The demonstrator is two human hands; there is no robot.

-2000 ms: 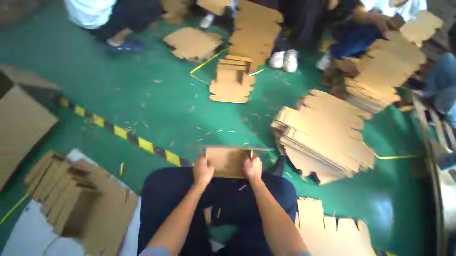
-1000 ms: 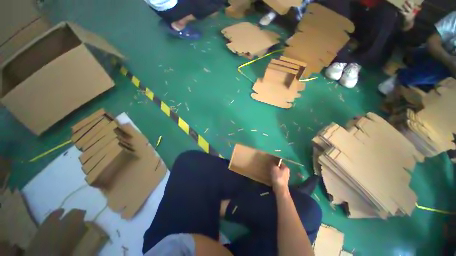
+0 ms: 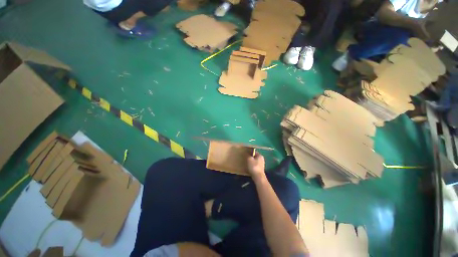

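A partly folded small tan box (image 3: 228, 156) stands open above my lap, its walls up and a flap edge sticking out at its far side. My right hand (image 3: 256, 163) grips its right wall, thumb inside. My left hand is not in view; only the left upper arm and sleeve show at the bottom edge. A nested row of folded boxes (image 3: 83, 188) lies on a white sheet (image 3: 22, 221) at my left. A pile of flat blanks (image 3: 341, 138) lies on the floor in front of my right knee.
A large open carton (image 3: 25, 108) is at far left. Hazard tape (image 3: 125, 118) crosses the green floor, strewn with thin trimmings. More blanks (image 3: 334, 228) lie beside my right knee. Other seated people, blanks and a folded box (image 3: 243, 75) are ahead. A slatted wooden structure (image 3: 434, 150) is at right.
The view has swung right, then back left. Two seconds ago both hands held the box; one second ago and now only my right hand holds it, over my lap.
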